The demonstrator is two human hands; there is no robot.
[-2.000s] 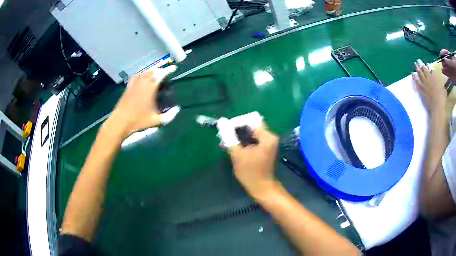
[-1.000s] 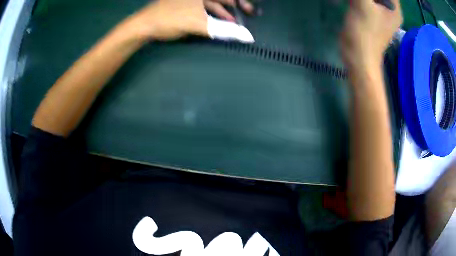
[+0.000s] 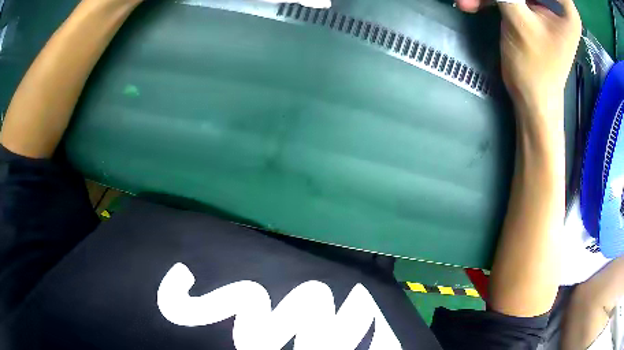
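The carrier tape strip (image 3: 397, 44), with a ladder-like row of dark pockets and a pale clear edge, lies across the upper part of the mat. My left hand (image 3: 316, 3) is cut off by the top edge; only a white finger cot shows, at the left part of the pocket row. What it holds is hidden. My right hand (image 3: 540, 44) is at the top right, beyond the strip's right end, fingers bent around the dark handle of the tweezers (image 3: 549, 5). Their tips are out of the picture.
The dark green mat (image 3: 294, 143) reaches to its front edge by my body. The blue reel (image 3: 605, 164) is cut off at the right edge, with a thin dark tool (image 3: 579, 130) and clear film (image 3: 596, 49) beside it. Another person's arm (image 3: 595, 304) shows at lower right.
The view has tipped down and moved closer over the mat. Both hands now sit higher in the picture, the left nearly out of it. The strip shows more sharply and the reel is more cut off.
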